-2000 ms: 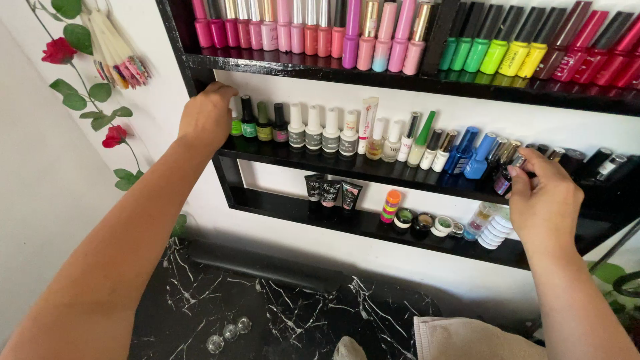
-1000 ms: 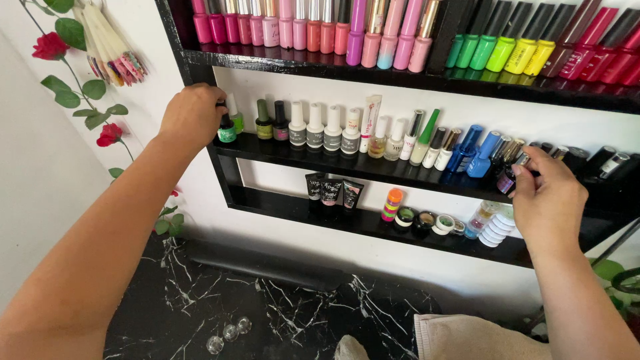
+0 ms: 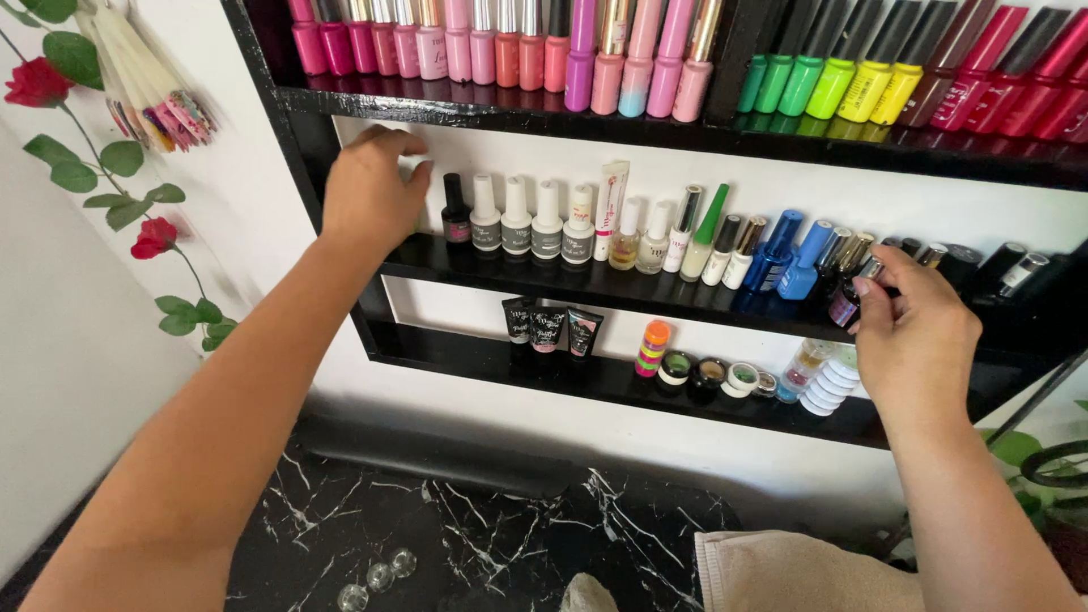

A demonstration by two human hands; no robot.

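My left hand (image 3: 374,187) is at the left end of the middle black shelf (image 3: 527,279), fingers bent; it hides that corner, and whether it holds a bottle cannot be told. Just right of it stands a black nail polish bottle (image 3: 456,210), followed by several white-capped bottles (image 3: 515,217), a white tube (image 3: 611,210) and a green-capped bottle (image 3: 705,234). At the right part of the same shelf, my right hand (image 3: 918,327) pinches the silver cap of a small dark nail polish bottle (image 3: 844,304), which leans beside blue bottles (image 3: 773,253).
Pink polish bottles (image 3: 457,47) and green and yellow ones (image 3: 833,81) line the upper shelf. Black tubes (image 3: 546,330) and small jars (image 3: 676,367) stand on the lower shelf. Below are a black marble-patterned surface (image 3: 476,544) and a beige towel (image 3: 799,574). Artificial roses (image 3: 155,238) hang left.
The green bottles at the left end of the middle shelf no longer show; my left hand has moved slightly right, in front of that place. My right hand stays at the dark bottle.
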